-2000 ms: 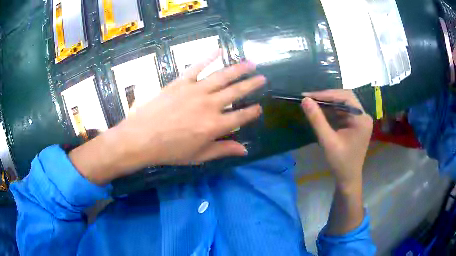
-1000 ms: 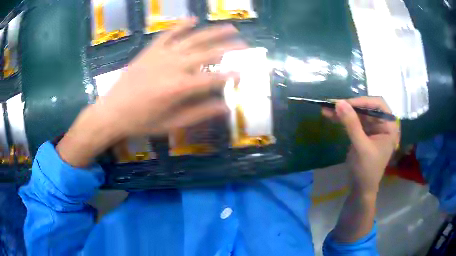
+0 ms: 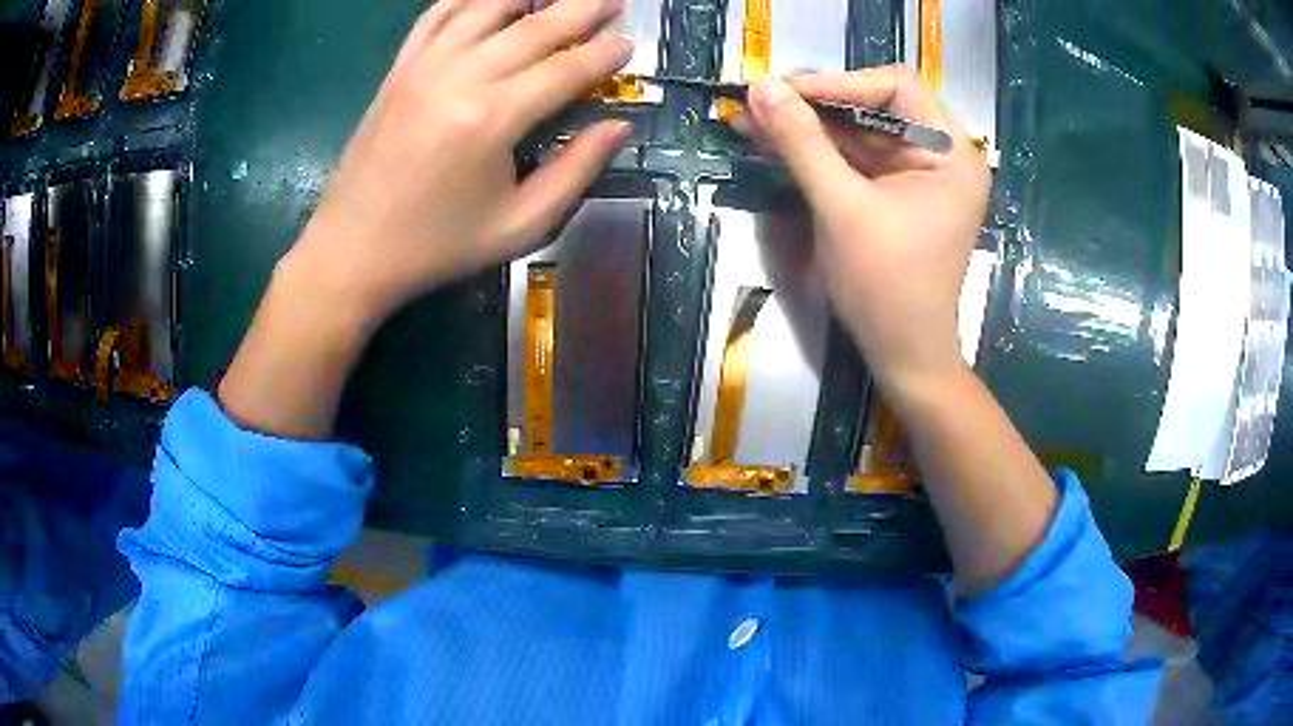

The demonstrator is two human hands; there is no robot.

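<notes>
A tray (image 3: 567,525) holds two rows of silver-white LCD modules with orange flex cables. My right hand (image 3: 886,213) grips dark tweezers (image 3: 879,125) near the back row. The tweezers point left, with the tip at the lower orange end of the back-left module (image 3: 638,36). My left hand (image 3: 454,156) lies over that module's left part with fingers apart; whether its hidden fingertips touch it I cannot tell. The front-left module (image 3: 603,333) and front-middle module (image 3: 766,369) show their flex strips. My right hand and forearm partly hide the front-right module (image 3: 882,451).
Another tray of modules (image 3: 142,255) lies at the far left on the dark green surface (image 3: 284,128). White sheets with grey blocks (image 3: 1212,312) lie at the right, with a yellow strip (image 3: 1187,514) below them. A glossy clear patch (image 3: 1092,319) lies between. Blue sleeves show at both sides.
The tray and sheets appear shifted right and lower in view. Both hands have moved to the back-left module, my right hand bringing the tweezers up and left. The front-row modules are now uncovered.
</notes>
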